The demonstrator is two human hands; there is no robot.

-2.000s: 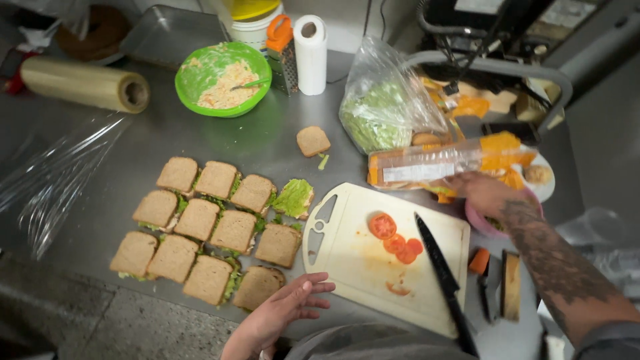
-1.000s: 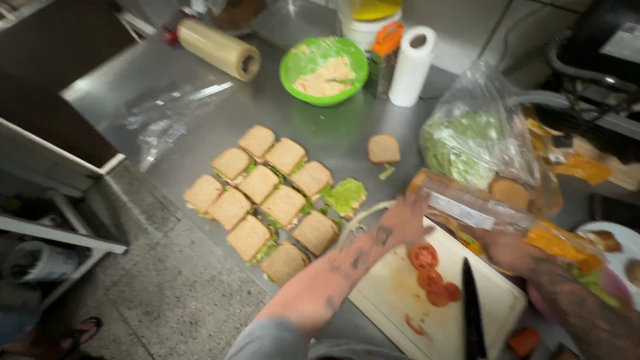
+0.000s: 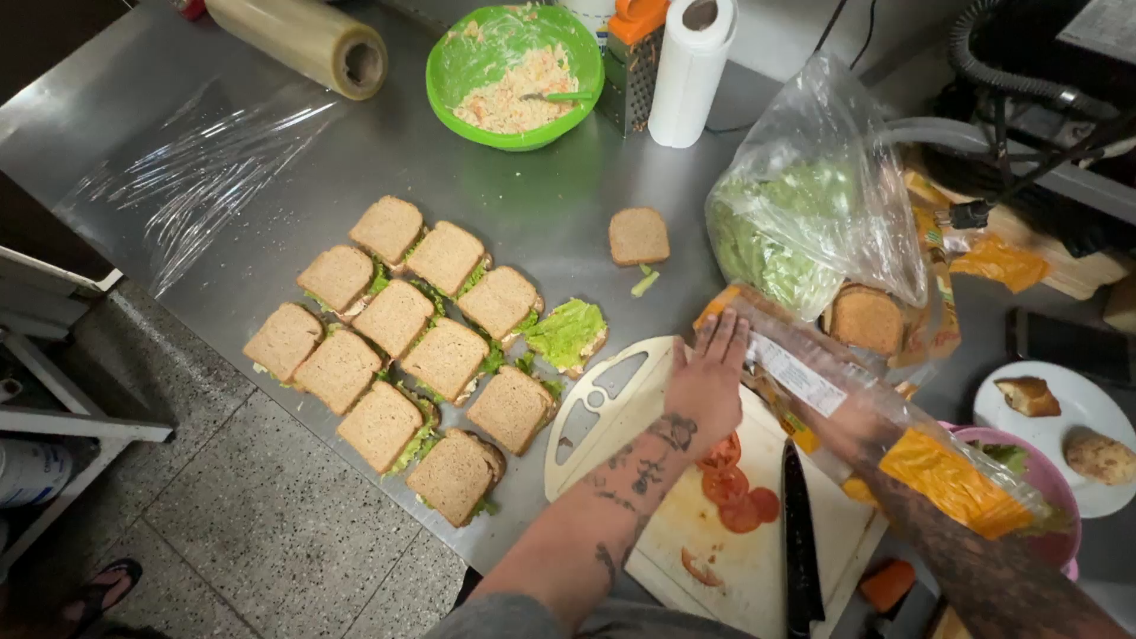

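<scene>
My left hand [image 3: 708,382] lies over the closed end of a clear plastic bread bag [image 3: 799,368] with a white label and orange print, holding it above the cutting board. Through the plastic shows my right hand [image 3: 848,426]; its fingers are blurred, and what they hold cannot be told. On the white cutting board [image 3: 661,550] lie tomato slices [image 3: 726,486] and a black knife [image 3: 800,541]. Rows of sandwiches [image 3: 395,318] with lettuce stand to the left. Beside them, a lettuce leaf [image 3: 568,333] tops an uncovered sandwich. A lone bread slice [image 3: 639,236] sits farther back.
A green bowl of filling [image 3: 515,75], a box grater [image 3: 635,75] and a paper towel roll [image 3: 692,71] stand at the back. Film [image 3: 306,40] lies far left. Bagged lettuce [image 3: 790,213], a pink bowl [image 3: 1056,479] and a white plate [image 3: 985,390] are on the right.
My left hand has moved from beside the sandwiches at the board's left to the bread bag. The bag now lies slantwise over the board's upper right. The view has shifted.
</scene>
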